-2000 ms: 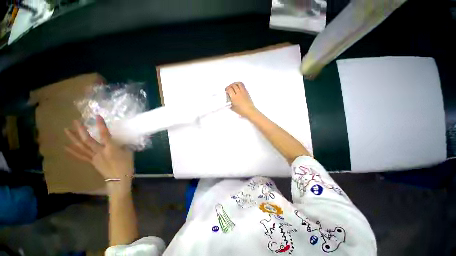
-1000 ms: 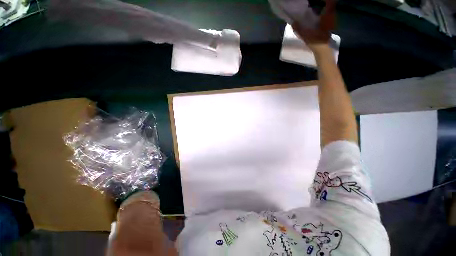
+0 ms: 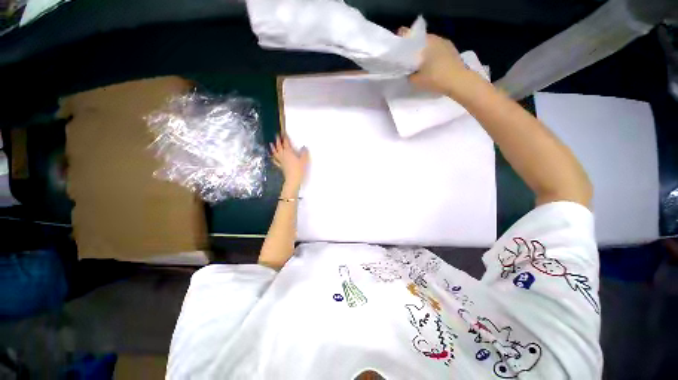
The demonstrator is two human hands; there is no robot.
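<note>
The white sheet stack lies in front of me with a thin brown edge showing at its back and left. My right hand is shut on the end of a long, pale sleeved product, held above the back of the stack. A flat white rectangular piece lies partly under that hand, over the stack's back right part; whether it is joined to the product I cannot tell. My left hand rests at the stack's left edge with its fingers apart, holding nothing.
Clear crumpled film lies left of the stack, partly on a brown cardboard sheet. A second white sheet stack is on the right. Another long pale sleeved product lies at the upper right. The bench is dark green.
My right hand has come back from the far side with the sleeved product and flat white piece now over the stack. My left hand has moved from below the film to the stack's left edge.
</note>
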